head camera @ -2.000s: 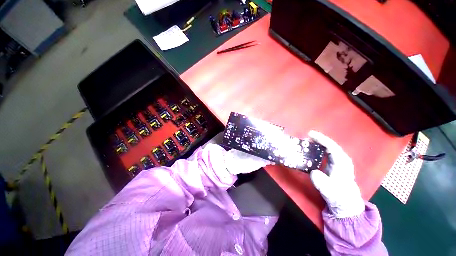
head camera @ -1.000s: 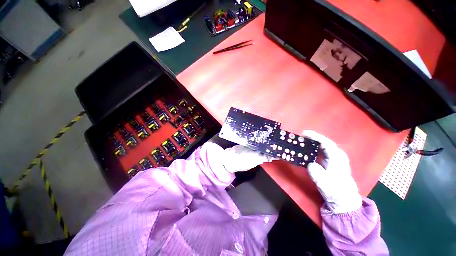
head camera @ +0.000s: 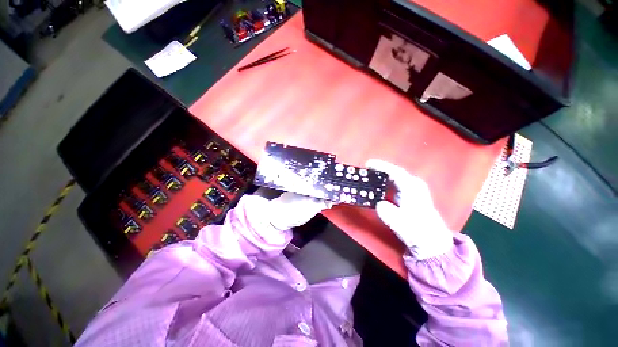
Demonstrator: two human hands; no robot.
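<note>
A long black circuit board (head camera: 324,177) is held above the near edge of the red bench mat, its flat solder side facing up, with bright joints and white glare on its left half. My left hand (head camera: 295,209), in a white glove, holds it from below along the near edge; its fingers are partly hidden under the board. My right hand (head camera: 410,209), also in a white glove, grips the board's right end between thumb and fingers. The component side faces down and is hidden.
A black tray (head camera: 101,220) with rows of boards stands at the left. Tweezers (head camera: 265,59) lie on the red mat (head camera: 325,88). A large black bin (head camera: 447,74) stands behind. Side cutters (head camera: 528,164) lie on a dotted sheet (head camera: 500,193). A loose board (head camera: 254,24) and paper slip (head camera: 170,59) are at the back left.
The view has shifted, so the bench, tray and bin appear further left. The glare has moved from the board's middle and right to its left part. Both hands still hold the board.
</note>
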